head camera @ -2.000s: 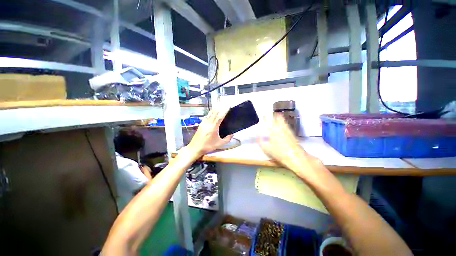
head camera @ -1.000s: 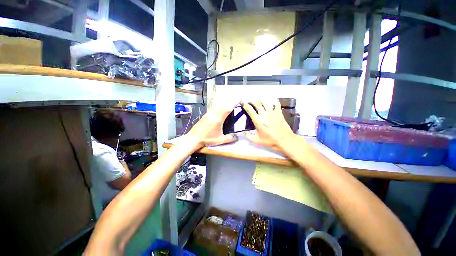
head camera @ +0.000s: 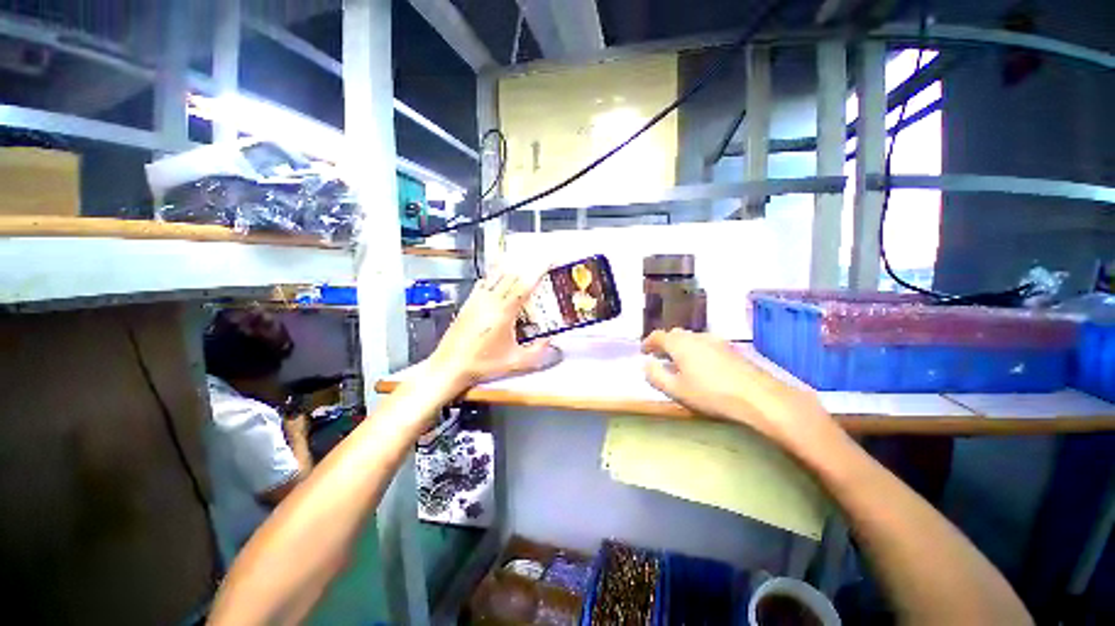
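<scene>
A black smartphone with a lit, coloured screen is tilted just above the shelf. My left hand holds it by its left end, with the thumb under the lower edge. My right hand is to the right of the phone and apart from it, low over the shelf's front part, with the fingers curled. I see nothing in it, but its palm side is hidden. A brown-grey drinking flask stands upright on the shelf behind my right hand.
The wood-edged shelf carries a blue crate at right. Below are a bin of gold-coloured pieces, a divided cardboard box and a white pot. A person sits at left. A white post stands left of my left hand.
The phone's screen was dark and is now lit. My right hand came to the phone, then moved away to the right and down. My left hand still holds the phone.
</scene>
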